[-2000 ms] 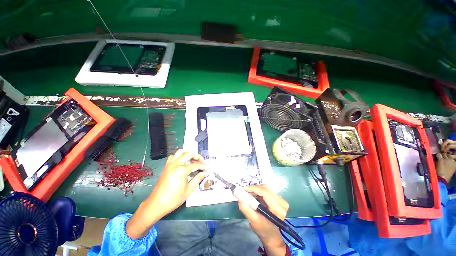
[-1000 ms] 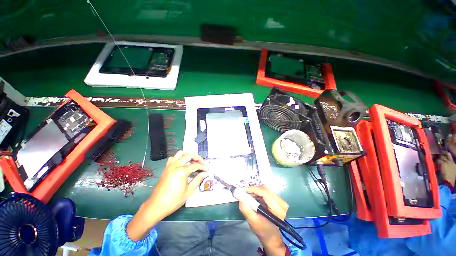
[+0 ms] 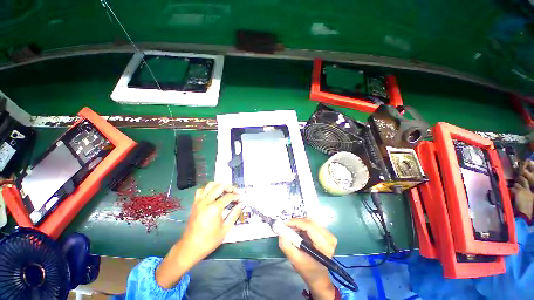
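Observation:
An open-backed tablet [image 3: 266,157] with a large silver battery lies in a white foam tray [image 3: 225,126] in front of me. My right hand [image 3: 309,249] grips a black soldering iron [image 3: 319,256], its tip pointing left at the board at the tablet's lower end. My left hand [image 3: 206,221] is over the tray's lower left, fingertips pinched together close to the iron's tip. What the fingertips hold is too small to tell. A thin solder wire [image 3: 172,153] hangs from above, left of the tray.
Left are a black strip [image 3: 185,161], a red parts pile [image 3: 149,206], a red-framed tablet [image 3: 55,170] and a desk fan [image 3: 32,266]. Right are a cleaning pot [image 3: 343,173], fume fan [image 3: 329,132], iron stand [image 3: 404,164], stacked red trays [image 3: 448,205] and another person's hand [image 3: 523,190]. Framed tablets lie behind.
The white and red framed tablets at the back have moved right. My left hand has shifted slightly, its fingers now over the board's lower left corner. My right hand and the iron have barely moved.

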